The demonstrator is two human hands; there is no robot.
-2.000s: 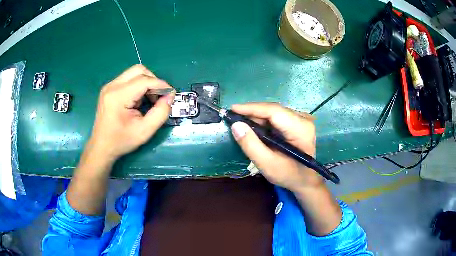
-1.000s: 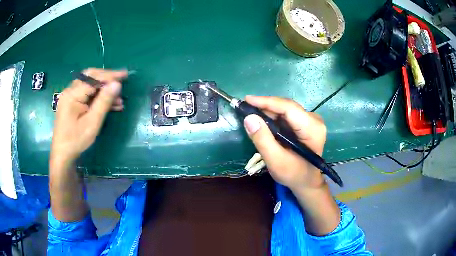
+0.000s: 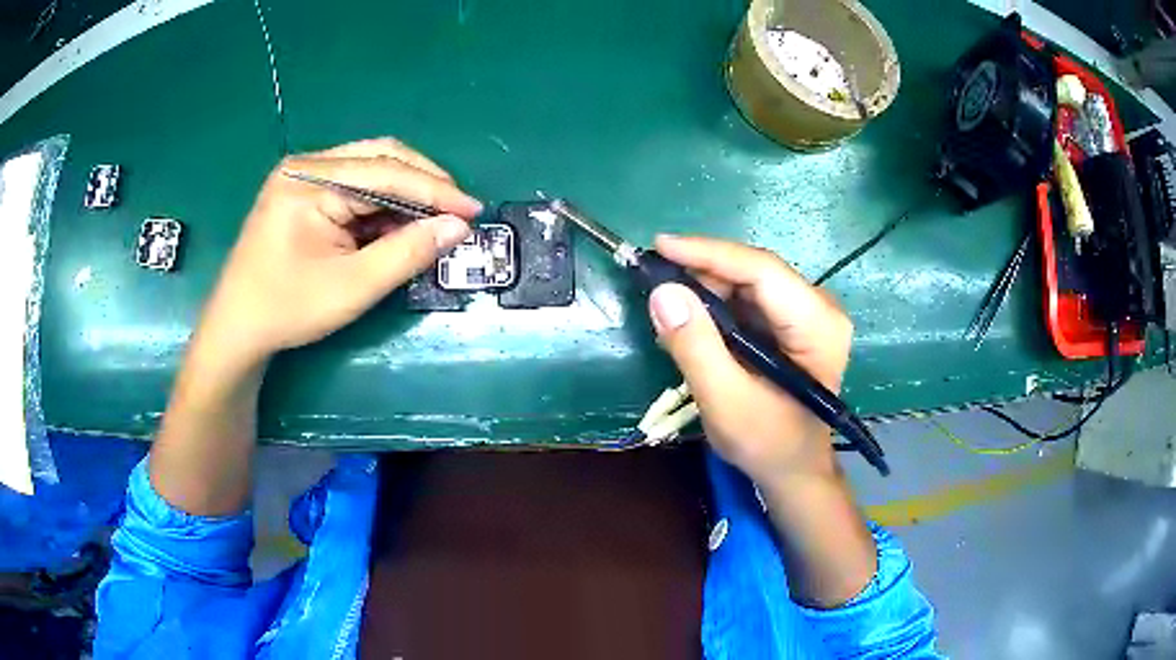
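Observation:
A small device housing with a pale rim and silver-white parts sits in the black soldering jig on the green bench. My left hand holds thin dark tweezers between thumb and fingers, at the housing's upper left; it covers part of the jig's left side. The tweezers' working end is too small to make out. My right hand holds the black soldering iron like a pen. Its thin tip is over the jig's upper right, beside the housing; I cannot tell whether it touches.
Two spare housings lie at left, near a clear plastic sleeve. A tan round pot stands beyond my right hand. A black fan, spare tweezers and a red tray are at right. Pale connectors lie at the bench edge.
My left hand went left, away from the jig, and has come back with the tweezers to the housing. My right hand has drawn the iron slightly up and right from the housing.

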